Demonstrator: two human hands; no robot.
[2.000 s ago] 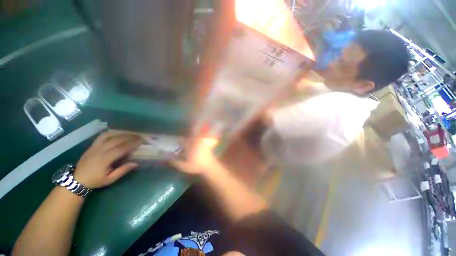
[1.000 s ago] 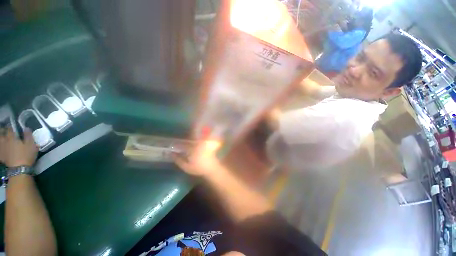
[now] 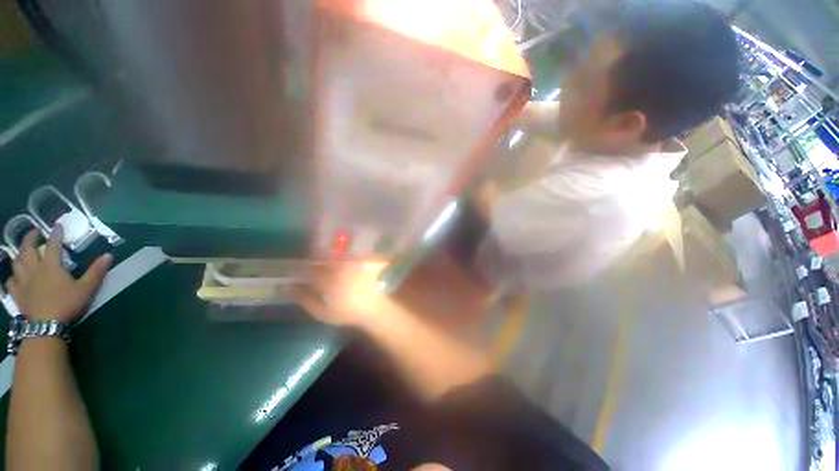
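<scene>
Several white looped parts [image 3: 95,197] lie in a row on the green surface at the left. My left hand [image 3: 53,283] lies over the row, fingers spread and thumb apart, fingertips on or just above the parts; no grip shows. The cream fixture [image 3: 241,292] lies at the foot of the machine, with a white looped piece [image 3: 230,274] in its recess. My right hand [image 3: 342,292] is blurred at the fixture's right end, below a red lamp [image 3: 341,241]. Its fingertips are unclear, so I cannot tell whether it grips or presses something.
The orange machine box with its pale panel [image 3: 405,129] stands above my right hand. The grey column [image 3: 216,83] stands on a dark green base [image 3: 216,221]. A white line [image 3: 129,276] crosses the worktop. A person in a white top [image 3: 570,202] is beside the machine, with cardboard boxes [image 3: 722,175] beyond.
My left hand has moved from the left edge onto the row of parts. My right hand stays at the fixture's right end. The view has shifted and the other person's head has turned.
</scene>
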